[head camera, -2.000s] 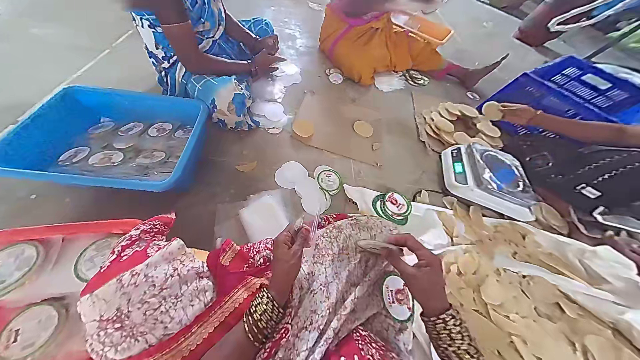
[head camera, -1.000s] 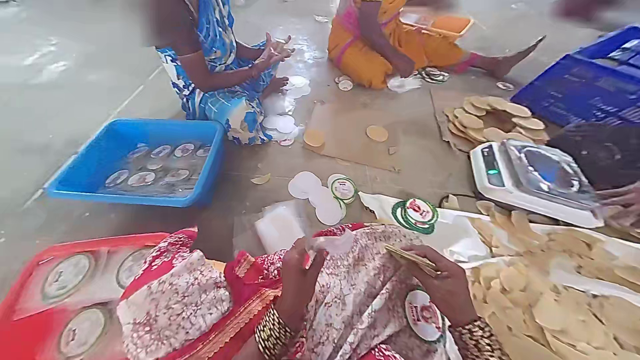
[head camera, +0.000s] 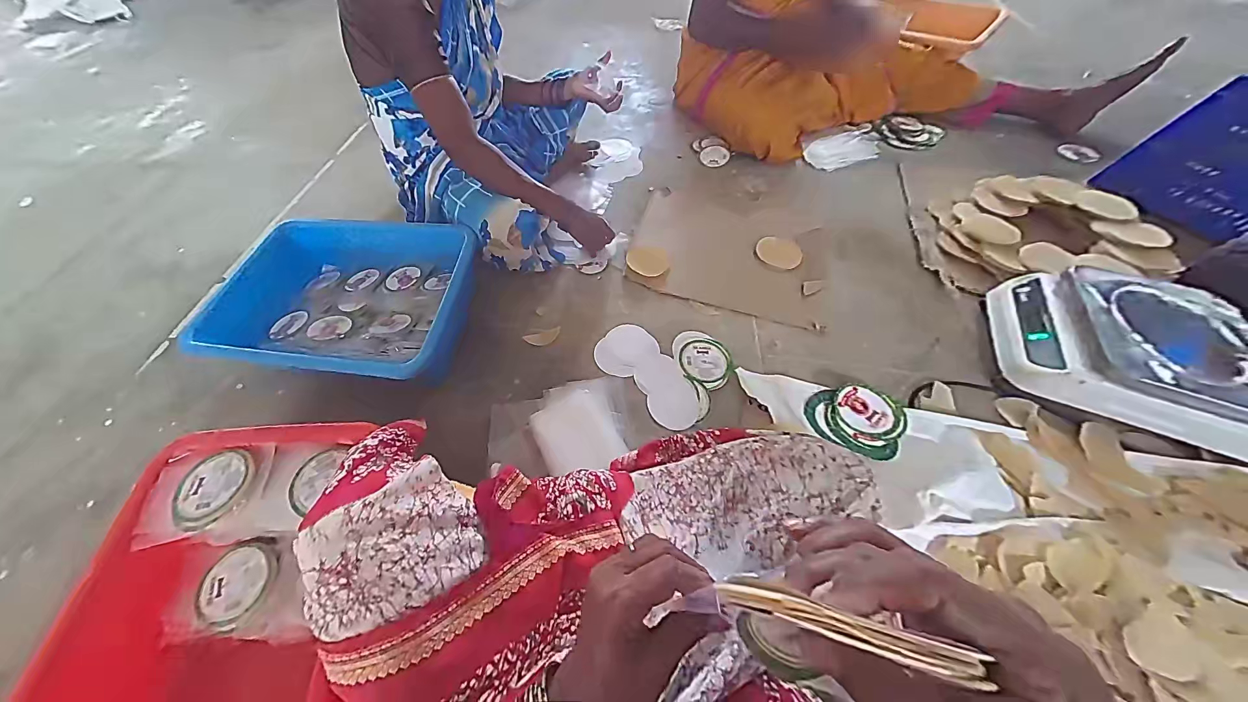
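Observation:
My left hand (head camera: 639, 614) pinches the edge of a thin clear plastic bag (head camera: 687, 603), low in the view. Against that bag's mouth, my right hand (head camera: 877, 585) holds a stack of thin tan discs (head camera: 853, 634), seen edge-on. A round green-edged label (head camera: 770, 639) lies partly hidden beneath the stack. Beyond my lap are a pile of clear bags (head camera: 577, 429), white paper discs (head camera: 673, 390) and round labels (head camera: 704, 361). More green-edged labels (head camera: 858, 419) rest on white sheeting to the right, beside a heap of loose tan discs (head camera: 1082, 565).
A red tray (head camera: 107, 624) with bagged packets stands at left, a blue tub (head camera: 322, 361) behind it. A digital scale (head camera: 1024, 331) is at right, near a ring of tan discs (head camera: 1131, 234) and a blue crate (head camera: 1189, 166). Two people sit across the floor around a cardboard sheet (head camera: 721, 263).
My hands have come together, and the tan stack in my right hand now meets the bag. The person in blue has lowered one hand to the floor. The view has shifted.

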